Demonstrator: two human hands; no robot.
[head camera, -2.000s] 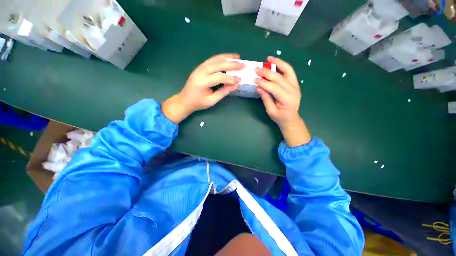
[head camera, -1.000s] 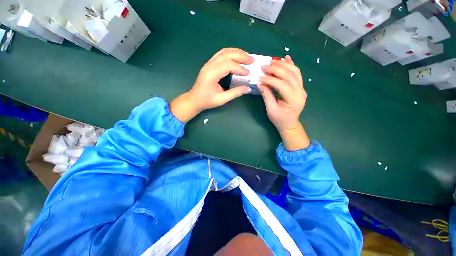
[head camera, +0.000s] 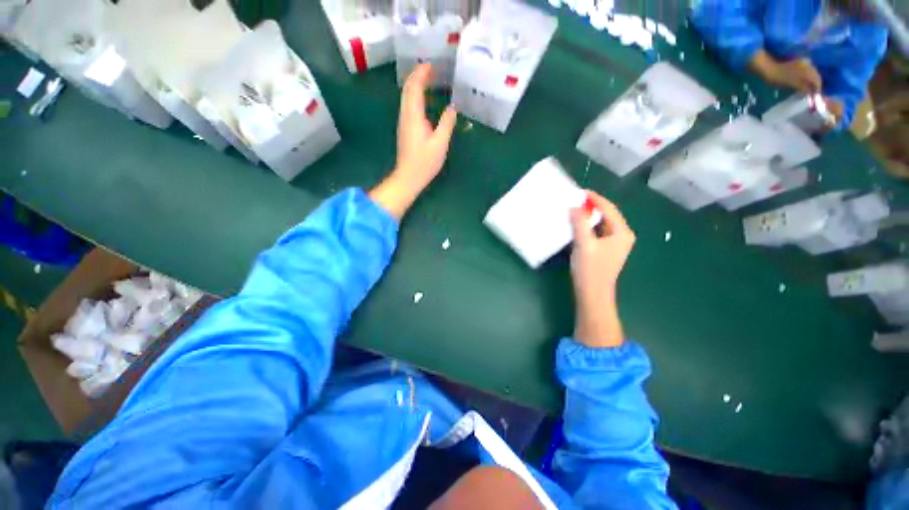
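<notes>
A closed white retail carton lies on the green table in front of me. My right hand holds it by its right corner, at the red patch. My left hand is off that carton, with fingers apart, reaching to the far side. Its fingertips are at the lower edge of an open carton; whether they touch it I cannot tell. Another open carton with its lid raised stands just right of my left hand.
A row of open cartons leans at the far left. More open cartons stand to the right. A brown box of white wrapped pieces is at lower left. Another person's hands work at the far right. White bits lie at the far side.
My left hand has let go of the carton and moved far and left. My right hand has moved nearer with the carton, which is now turned. The view has shifted, showing more of the far side.
</notes>
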